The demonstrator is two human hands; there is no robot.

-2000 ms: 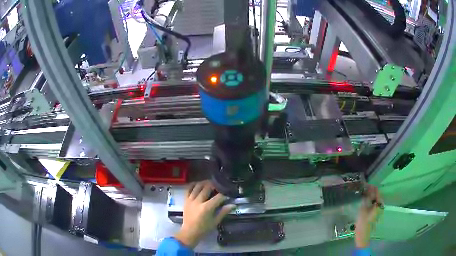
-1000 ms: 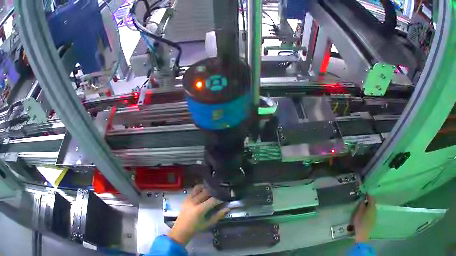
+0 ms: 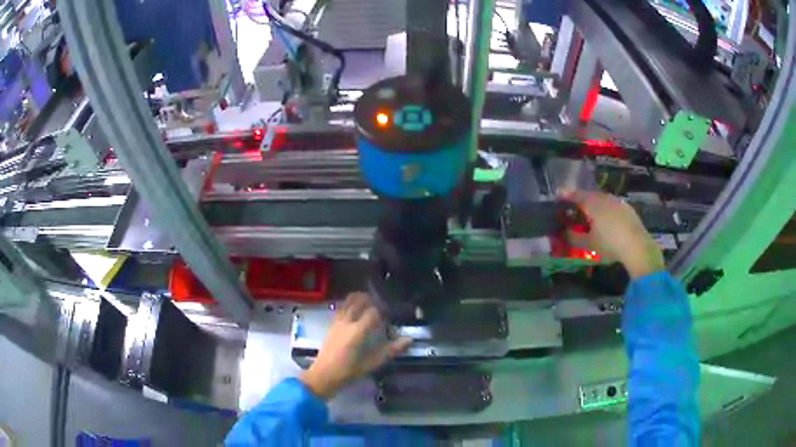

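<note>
My left hand [image 3: 351, 342] rests at the left part of the silver fixture [image 3: 532, 329], its fingertips just left of and below the black lens ring. Whether it holds a small part cannot be seen. The inspection head [image 3: 412, 166], a black cylinder with a blue band and an orange light, stands upright above the fixture. My right hand [image 3: 611, 229] is over the dark and silver plate [image 3: 528, 236] on the conveyor rails behind the bench, fingers bent around something small and dark by a red glow; what it is cannot be told.
A black bar with end screws [image 3: 434, 391] lies in front of the fixture. A button panel [image 3: 602, 395] is at the right bench edge. Red bins [image 3: 286, 279] and upright black boxes [image 3: 161, 345] are at the left. Aluminium posts [image 3: 157, 157] frame both sides.
My right hand has moved from the right bench edge up and away to the plate on the rails. The left hand stays by the fixture. The view has shifted slightly.
</note>
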